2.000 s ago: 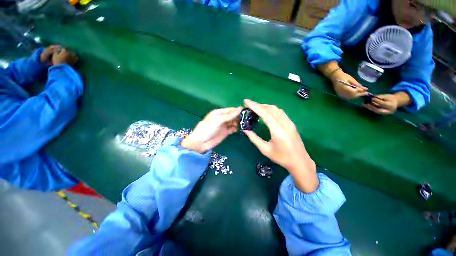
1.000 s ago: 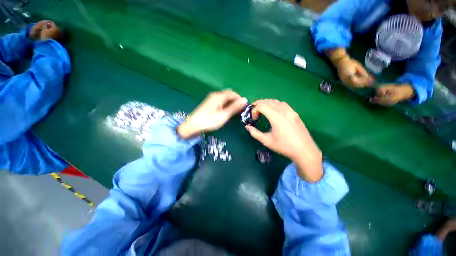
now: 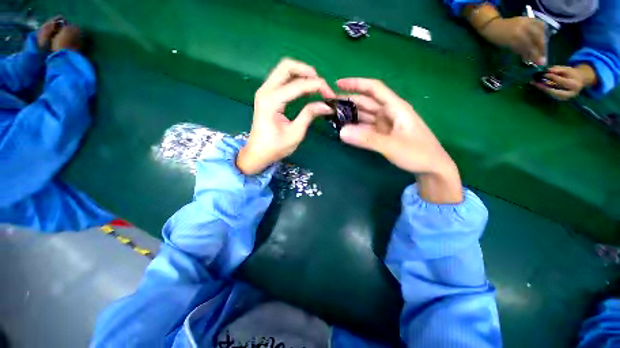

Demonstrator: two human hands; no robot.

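Note:
A small dark housing with pale details is held in front of me, above the near edge of the belt. My right hand grips it between thumb and fingers. My left hand has its thumb and fingertips at the housing's left side; whether it holds a tiny part cannot be told. A clear bag of tiny white-silver parts lies left of my left wrist. Loose tiny parts are scattered below that wrist on the dark green table.
The brighter green belt crosses the table beyond my hands. Dark units lie at its far side and near the opposite worker's hands. A white rectangle lies beyond the belt. Another worker's sleeve is at left.
Both hands have moved up in the picture with the housing. The dark unit that lay on the near table below my right hand no longer shows. The opposite worker's hands have shifted up in view.

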